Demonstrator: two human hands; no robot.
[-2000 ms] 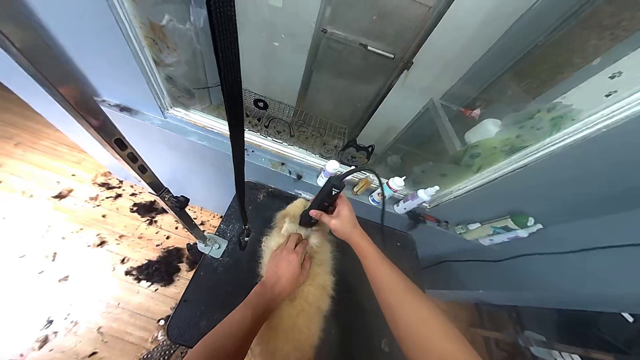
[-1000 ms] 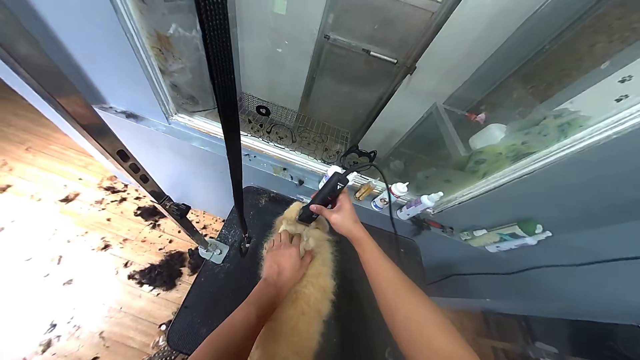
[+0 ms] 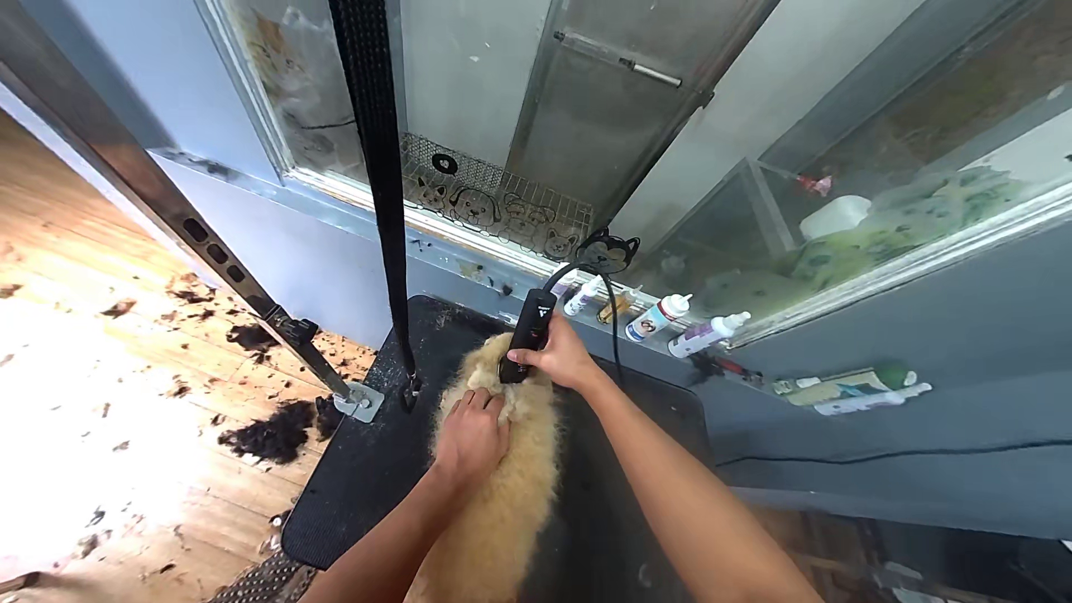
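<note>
A dog with cream, fluffy fur (image 3: 502,502) is on the black grooming table (image 3: 368,477), its back toward me. My right hand (image 3: 559,356) grips a black corded hair clipper (image 3: 531,327), whose lower end rests at the fur near the neck. Just below and left of the clipper, my left hand (image 3: 473,427) presses on the dog's back with its fingertips in the fur; whether they pinch it is not clear. Paler, shorter fur shows between the hand and the clipper. The dog's face is hidden.
Left of the dog, a black strap (image 3: 387,209) hangs beside a metal grooming arm (image 3: 209,243) clamped to the table. Several bottles (image 3: 659,317) line the window ledge beyond. The clipper's cord (image 3: 614,327) loops down right. Dark hair clumps (image 3: 272,431) lie on the wooden floor.
Both hands stay at nearly the same place on the dog. The clipper has tilted more upright than in the earlier frames.
</note>
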